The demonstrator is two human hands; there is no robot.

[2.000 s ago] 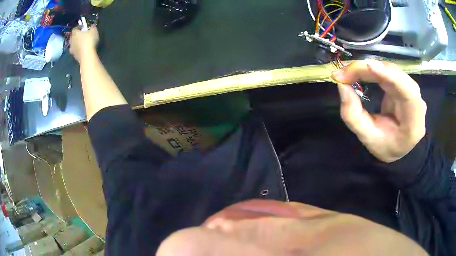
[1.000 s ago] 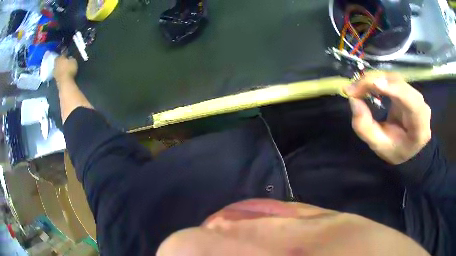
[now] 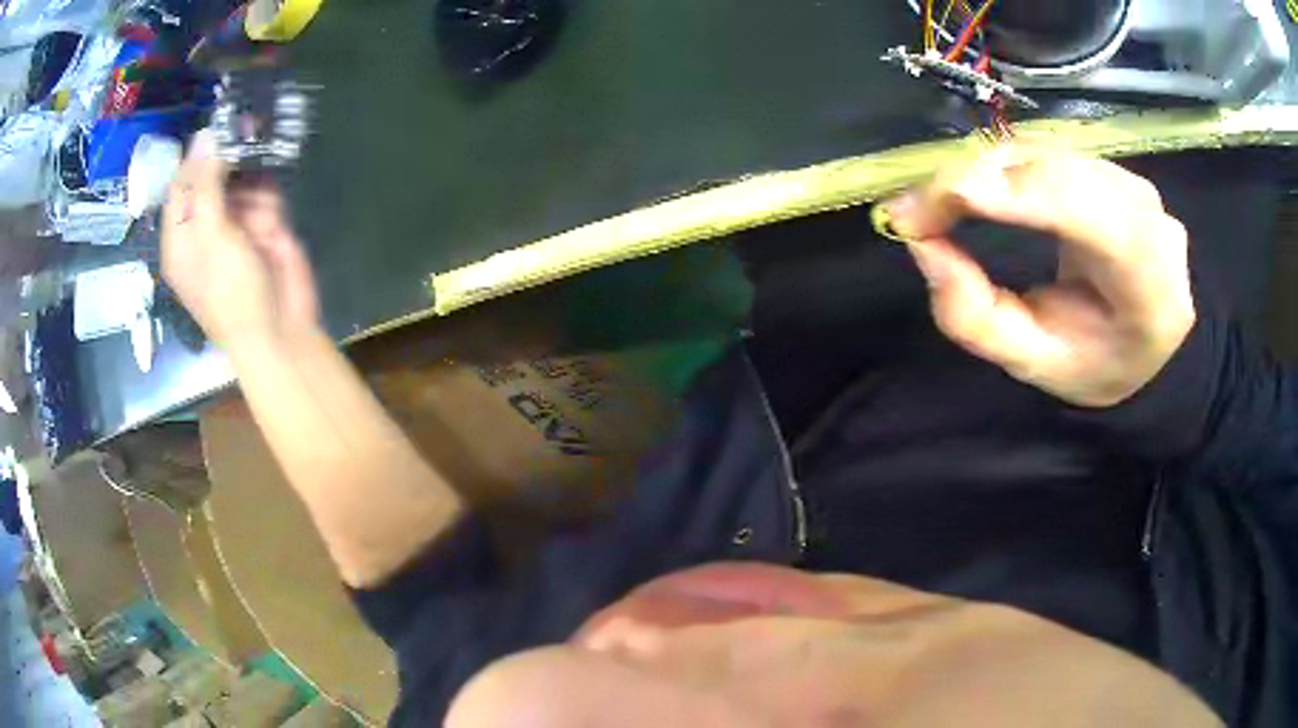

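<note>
My left hand (image 3: 235, 256) is at the left of the bench. At its fingertips is a blurred dark part with pale spots (image 3: 264, 121), seemingly a small board, gripped by its lower edge. My right hand (image 3: 1068, 263) is over the bench's front edge, thumb and forefinger pinched on a thin wire with a small yellowish loop (image 3: 890, 221) at the tips. Red wires (image 3: 996, 125) run from behind that hand to a thin board (image 3: 961, 74), seen edge-on. More wires rise from it beside the round black camera housing (image 3: 1061, 31). The fingers hide the wire ends.
The dark green bench has a pale yellow front edge (image 3: 655, 228). A black shiny item (image 3: 498, 31) lies at the back. A yellow tape roll (image 3: 282, 14), clear bags and a blue item (image 3: 121, 142) clutter the left. A grey bracket (image 3: 1210, 57) is at right, cardboard (image 3: 285, 526) below.
My left hand has come back from the cluttered side with the blurred dark part at its fingertips. My right hand has moved a little left and up, still pinching.
</note>
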